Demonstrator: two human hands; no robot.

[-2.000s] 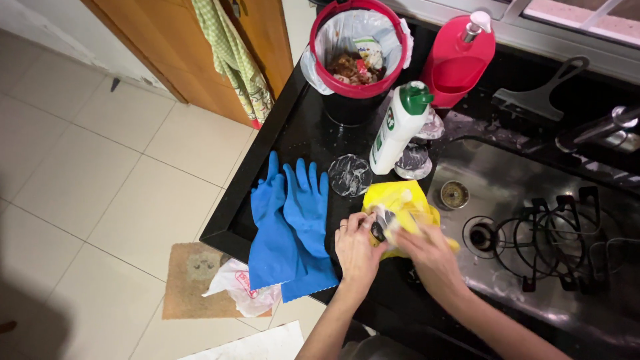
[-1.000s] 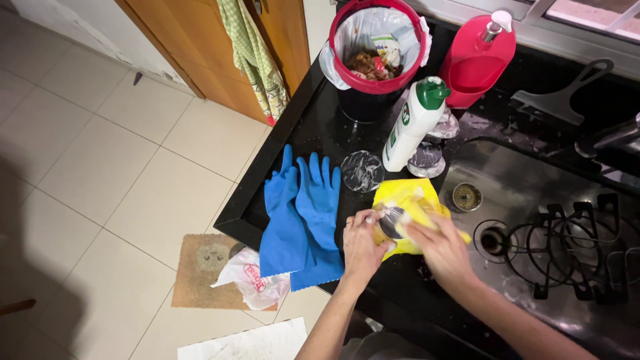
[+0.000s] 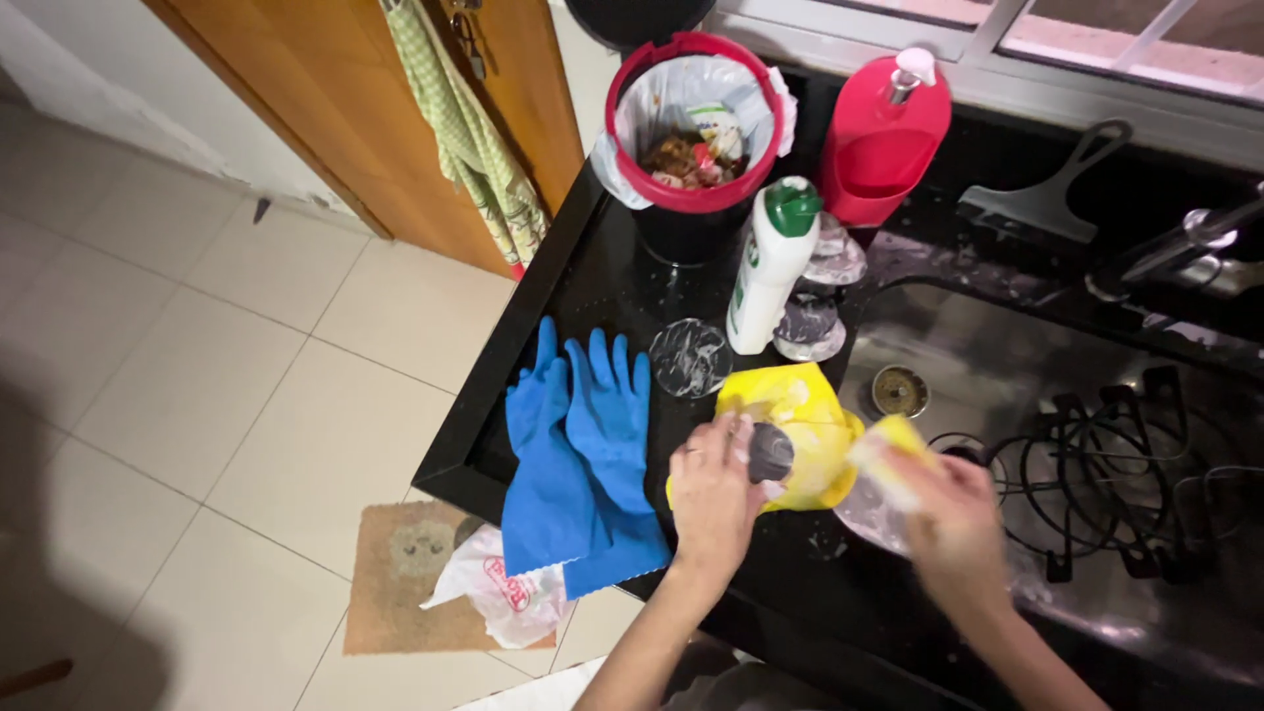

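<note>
My left hand [image 3: 713, 484] holds a small dark round burner cap [image 3: 769, 452] by its edge, over a yellow cloth [image 3: 805, 434] with whitish smears on the black counter. To the right, my right hand [image 3: 948, 504] grips a yellow and white sponge [image 3: 899, 452], blurred and raised off the cap near the sink's edge. A white cleaner bottle with a green cap [image 3: 773, 267] stands behind the cloth, beside foamy round burner parts [image 3: 812, 321]. Another dark disc with white smears [image 3: 691, 357] lies left of the bottle.
Blue rubber gloves [image 3: 602, 454] lie at the left. A red-rimmed waste bin [image 3: 691, 202], a red soap dispenser [image 3: 882, 148] and a grey squeegee [image 3: 1047, 202] are at the back. The steel sink [image 3: 879, 336] at the right holds black stove grates [image 3: 1106, 474] and a drain strainer [image 3: 900, 391].
My right hand has moved right with the sponge, away from the cap it was over one second ago. My left hand stays at the cap on the cloth.
</note>
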